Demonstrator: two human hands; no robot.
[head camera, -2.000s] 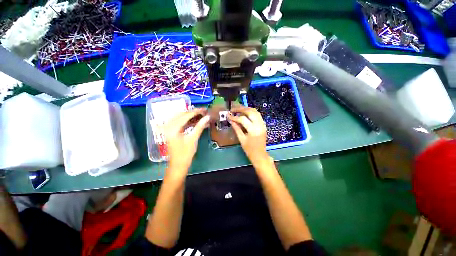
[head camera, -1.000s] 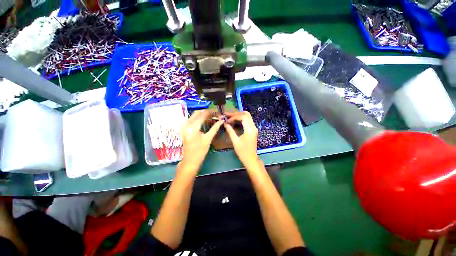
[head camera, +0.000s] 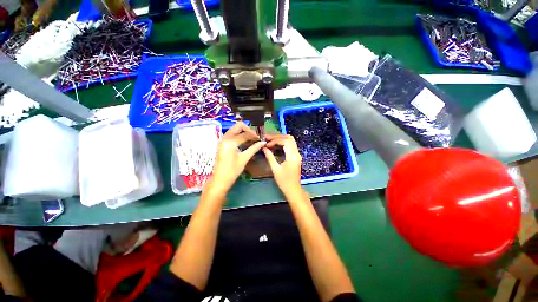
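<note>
My left hand (head camera: 232, 154) and my right hand (head camera: 284, 160) meet under the ram of the green hand press (head camera: 251, 76). The fingertips of both hands are pinched close together at the fixture. Whatever is between them is too small and covered to make out. The fixture is hidden by the fingers. A brownish base plate (head camera: 258, 169) shows between the hands. A clear box of white rods with red ends (head camera: 196, 160) stands left of the press. A blue tray of small black ring-like parts (head camera: 321, 141) stands right of it.
The grey lever (head camera: 360, 112) with its large red ball (head camera: 453, 206) extends toward me at the right. A wide blue tray of rods (head camera: 183, 94) lies behind the clear box. Stacked clear boxes (head camera: 109, 162) stand left. A labelled bag (head camera: 413, 103) and a white container (head camera: 500, 125) lie right.
The red ball and lever have swung left in the view. My hands have closed in together under the ram, which now sits at my fingertips. The view has shifted slightly.
</note>
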